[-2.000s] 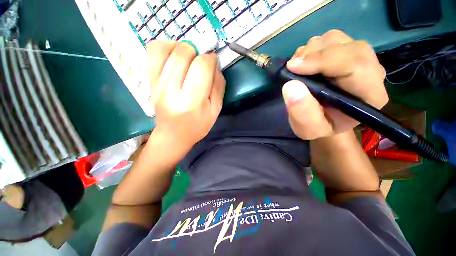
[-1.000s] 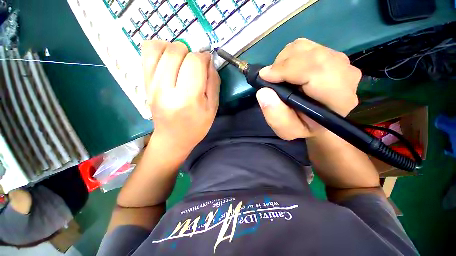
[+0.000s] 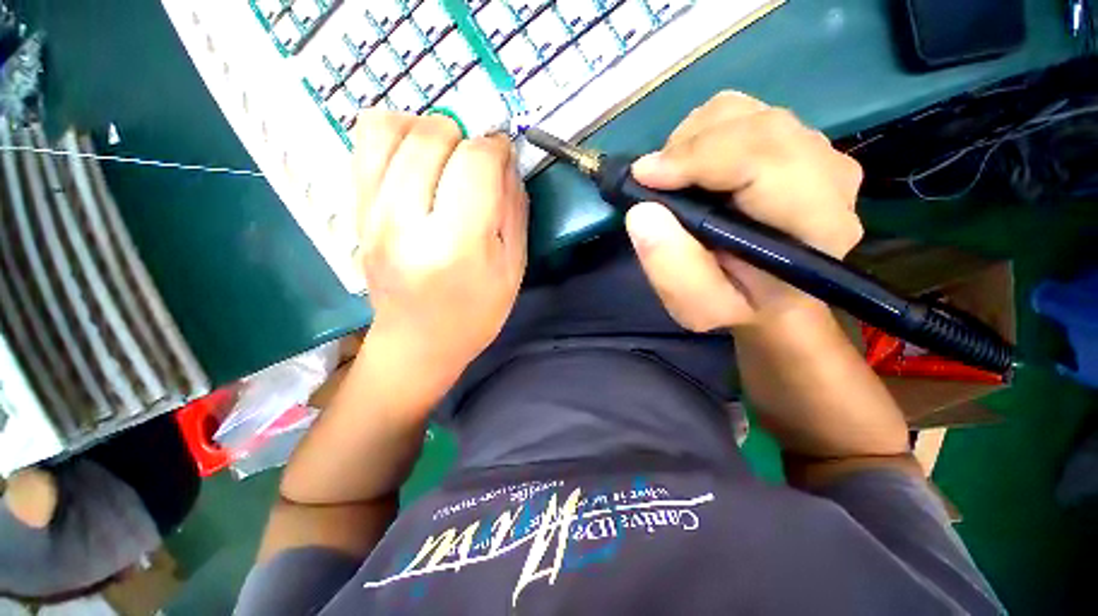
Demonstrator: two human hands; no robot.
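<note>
My right hand [image 3: 753,211] grips a black soldering iron [image 3: 783,259] with a brass-coloured collar. Its tip points up-left and meets the near corner of a green-edged PCB panel [image 3: 560,48], just right of my left fingertips. The panel lies on a white tray [image 3: 283,138] at the top. My left hand [image 3: 440,229] rests over the tray's near edge with fingers curled, pinching a small piece at the fingertips; a green ring shows there. A thin pale solder wire [image 3: 169,165] runs from the left edge towards my left hand; its end is hidden by the hand.
Stacked trays [image 3: 90,277] stand on edge at left. A flat black rectangular thing [image 3: 961,27] lies at upper right, with dark cables [image 3: 1023,138] below it. A cardboard box [image 3: 963,313] with red items is at lower right. Another person's grey sleeve [image 3: 72,523] shows at lower left.
Since two seconds ago, my right hand and the iron have moved left and slightly down. The panel and tray have shifted slightly in view. My left hand has barely moved.
</note>
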